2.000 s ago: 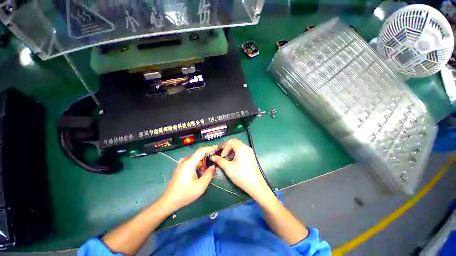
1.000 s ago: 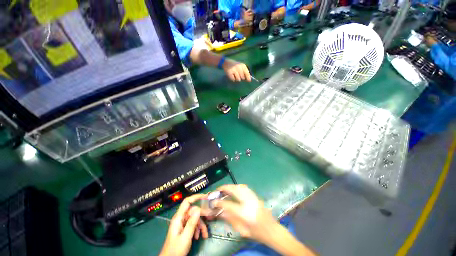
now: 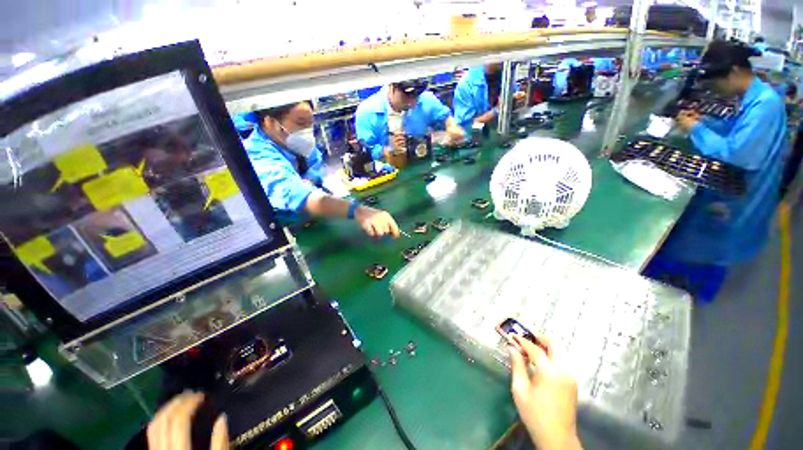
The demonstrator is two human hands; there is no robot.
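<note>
My right hand (image 3: 546, 391) holds a watch housing (image 3: 513, 330) by its lower edge, between thumb and fingers. The housing is a small rounded rectangle, dark with a copper-coloured rim, above the clear blister tray stack (image 3: 607, 308). My left hand (image 3: 187, 426) is blurred and cut off by the bottom edge, with thumb and fingers apart at the front left of the black bench fixture (image 3: 304, 369). Nothing shows in it. Another copper-rimmed part (image 3: 255, 359) sits in the fixture's nest.
An acrylic guard (image 3: 189, 316) and instruction board (image 3: 132, 193) stand over the fixture. Several housings (image 3: 377, 271) and silvery bits (image 3: 394, 356) lie on the green bench. A white fan (image 3: 541, 185) stands behind the trays. Another person's hand (image 3: 379, 221) reaches in from across; other workers sit beyond.
The view has lifted and shows more of the line. My hands have parted: the right moved over the clear trays with a housing, the left moved to the fixture's left side.
</note>
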